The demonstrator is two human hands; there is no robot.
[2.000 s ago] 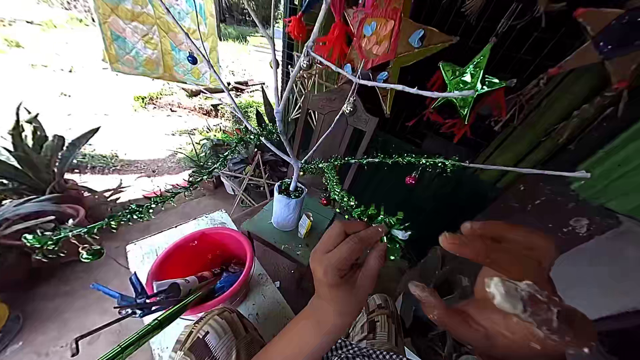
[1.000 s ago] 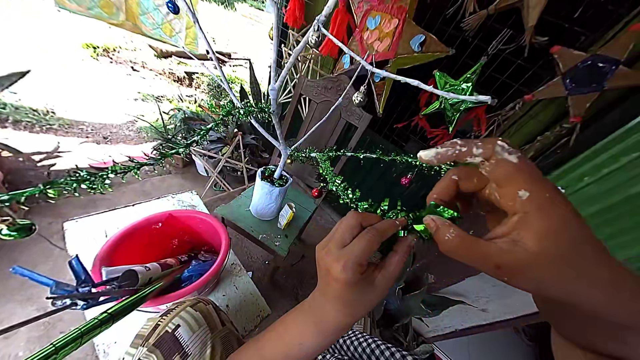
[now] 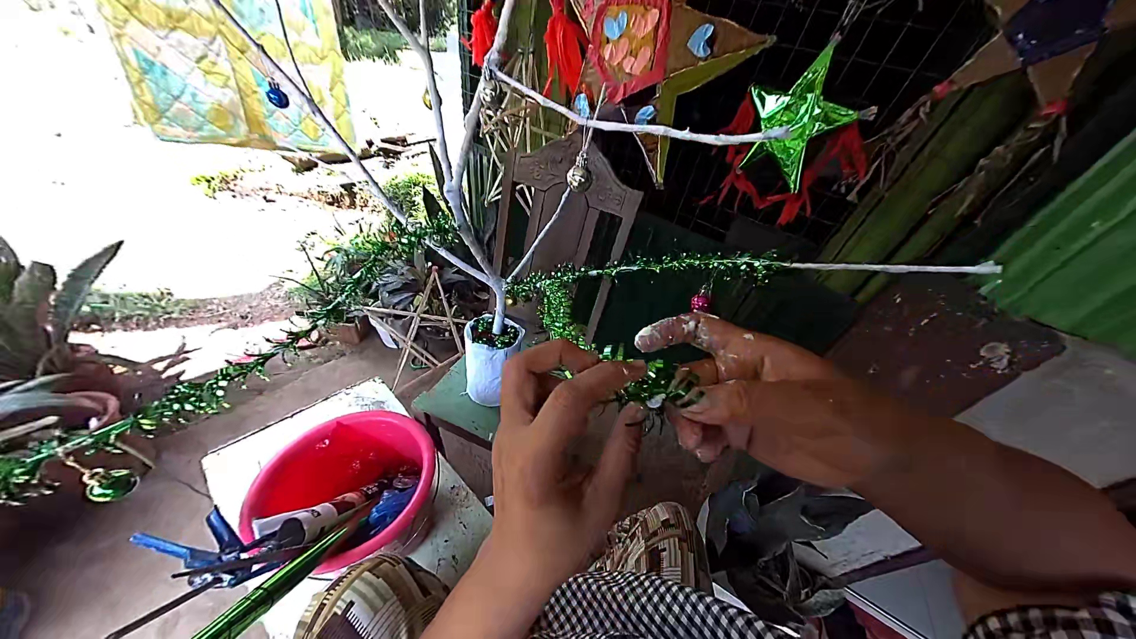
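Note:
Green tinsel garland (image 3: 559, 306) hangs from a white-painted branch and runs down to my two hands. My left hand (image 3: 568, 435) pinches it between thumb and fingers. Close beside, my right hand (image 3: 737, 390), smeared with white on its thumb and fingers, grips the tinsel's end with a small white bit at the fingertips. The bare white branch tree (image 3: 457, 191) stands in a white pot (image 3: 493, 364) on a green stool behind the hands. More tinsel (image 3: 222, 386) wraps a branch reaching left. A pink bauble (image 3: 701, 302) and a silver bauble (image 3: 579, 177) hang from branches.
A pink basin (image 3: 426, 461) holding tubes and tools rests on a white board at left, with blue-handled pliers (image 3: 177, 550) at its rim. A green foil star (image 3: 803, 115) hangs at upper right. Behind the tree stands a wooden chair (image 3: 568, 195); potted plants line the left.
My right hand has come in from the right to meet my left at the tinsel; two seconds ago they were apart.

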